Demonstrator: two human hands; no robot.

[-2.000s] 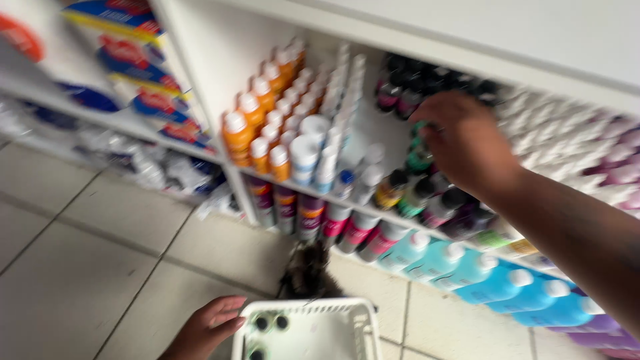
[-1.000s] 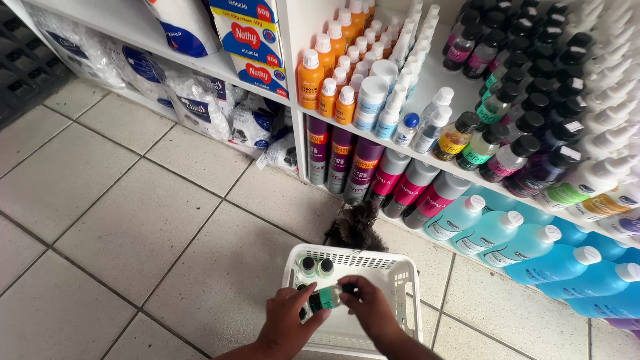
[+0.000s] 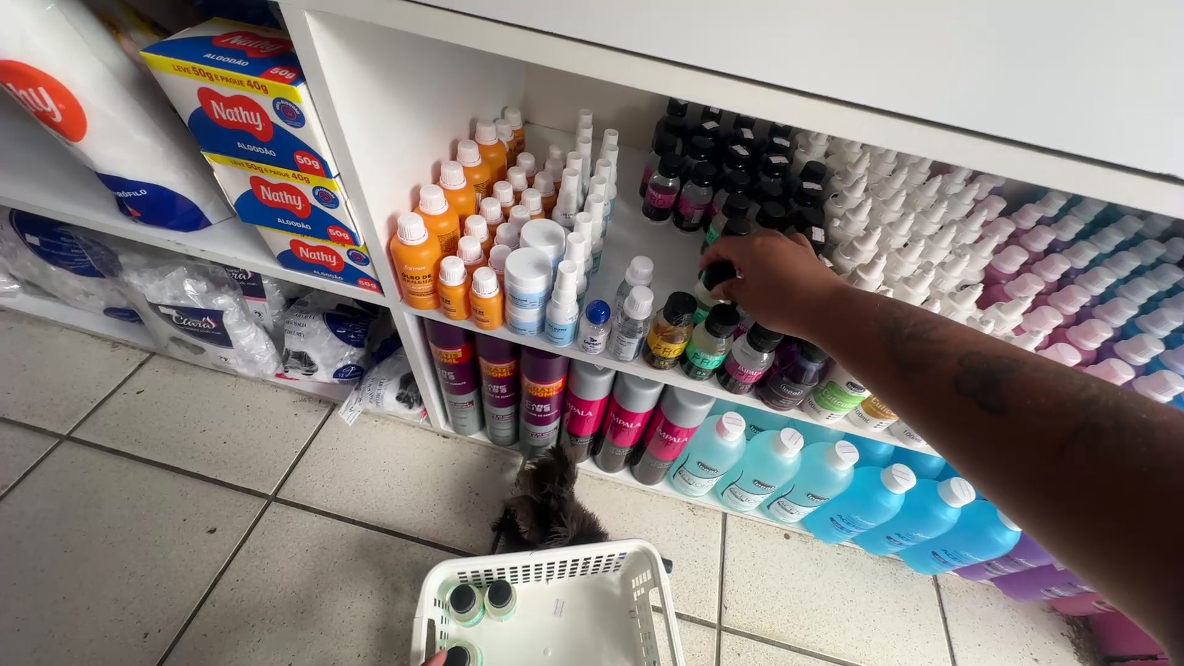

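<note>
My right hand (image 3: 763, 277) reaches onto the middle shelf, its fingers around a small black-capped bottle (image 3: 717, 275) that they partly hide. Other black-capped bottles with green or pink labels stand about it, such as a green-labelled bottle (image 3: 710, 342) at the shelf's front. Of my left hand (image 3: 435, 659) only a fingertip shows at the bottom edge, by a black-capped bottle (image 3: 460, 655) in a white plastic basket (image 3: 546, 566); its grip is hidden. Two more black-capped bottles (image 3: 481, 601) stand in the basket's corner.
Orange bottles (image 3: 413, 264) and white-capped bottles flank the dark ones on the shelf (image 3: 620, 370). Spray cans (image 3: 541, 398) and blue bottles (image 3: 856, 504) line the shelf below. A furry brown duster-like thing (image 3: 546, 509) lies behind the basket. Cotton boxes (image 3: 250, 120) stand left of the divider.
My right hand has gone from the basket up to the shelf. The green-labelled bottle held over the basket a second ago is no longer between my two hands. My left hand is now mostly out of view.
</note>
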